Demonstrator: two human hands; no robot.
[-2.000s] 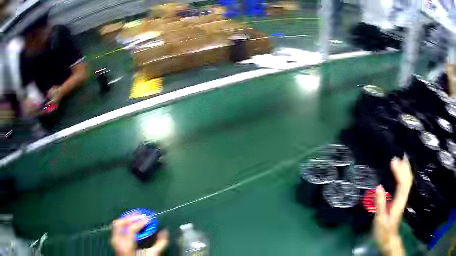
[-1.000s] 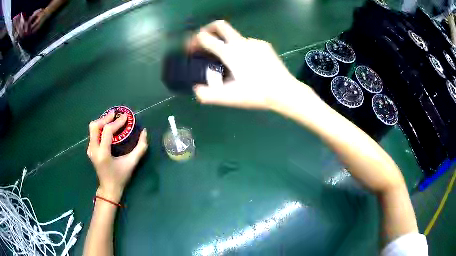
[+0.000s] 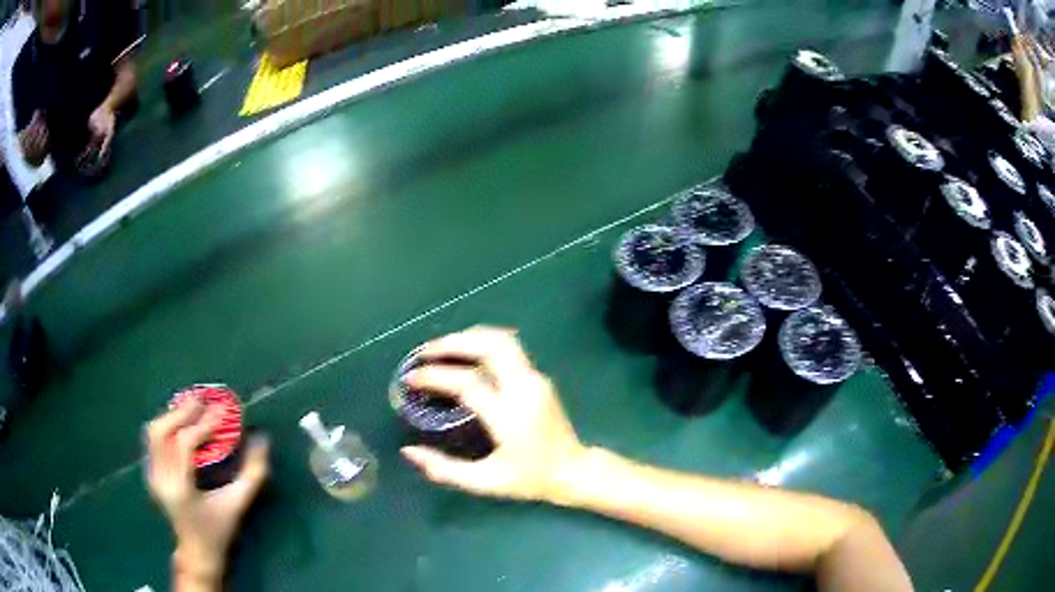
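Observation:
My left hand point(image 3: 206, 474) is around a black cylindrical LED unit with a lit red top point(image 3: 215, 423) at the lower left. My right hand point(image 3: 492, 416) grips another black unit with an unlit silver-grey top point(image 3: 430, 399), right of the bottle; the fingers cover part of the top. A small clear bottle point(image 3: 345, 466) with a white upright stem stands between the two hands. Several black units with unlit patterned tops point(image 3: 717, 320) stand grouped to the right of my right hand.
A large dark mass with round silver tops point(image 3: 914, 231) fills the right side. White cables point(image 3: 32, 561) lie at the lower left corner. Beyond the worktop's pale edge point(image 3: 231, 141) are a person in dark clothes point(image 3: 75, 81), a yellow piece point(image 3: 274, 84) and a brown carton point(image 3: 336, 26).
My right hand has brought its black unit down from the raised, tilted pose to a top-up pose near the bottle. The view has shifted, showing more of the far bench.

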